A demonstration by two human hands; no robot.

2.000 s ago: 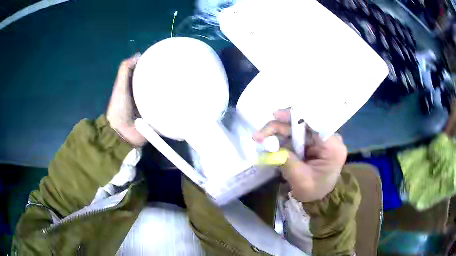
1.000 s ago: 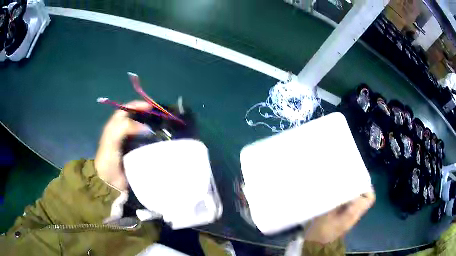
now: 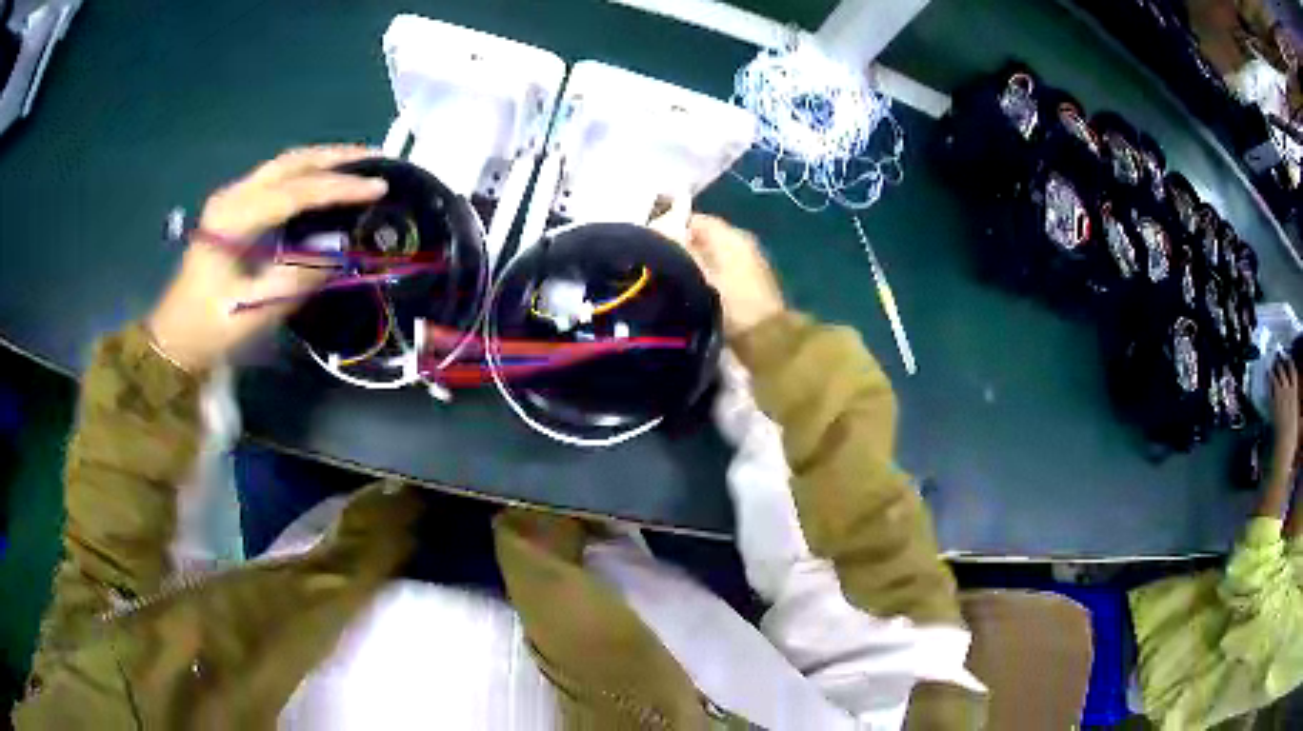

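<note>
Two camera units lie side by side on the green bench, each a black round housing with a white bracket behind it. My left hand (image 3: pixel 250 264) is on the left black housing (image 3: pixel 429 214), fingers over its rim and by its red and purple wires. My right hand (image 3: pixel 736 271) holds the right side of the right black housing (image 3: pixel 607 393), its fingers partly hidden behind it. Both bowls face up, with wires inside and a yellow lead in the right one. The left white bracket (image 3: pixel 479 93) and right white bracket (image 3: pixel 636 143) nearly touch.
A tangled clump of clear-white strands (image 3: pixel 807 114) lies behind the right bracket. A thin pale tool-like stick (image 3: pixel 886 300) lies to its front right. Rows of black round modules (image 3: pixel 1065 214) stand at the right. A person's yellow-green sleeve (image 3: pixel 1243 614) and hand show at the far right.
The two units, earlier apart and blurred in my hands, now stand side by side with their open bowls up. The right unit has turned from its plain white side.
</note>
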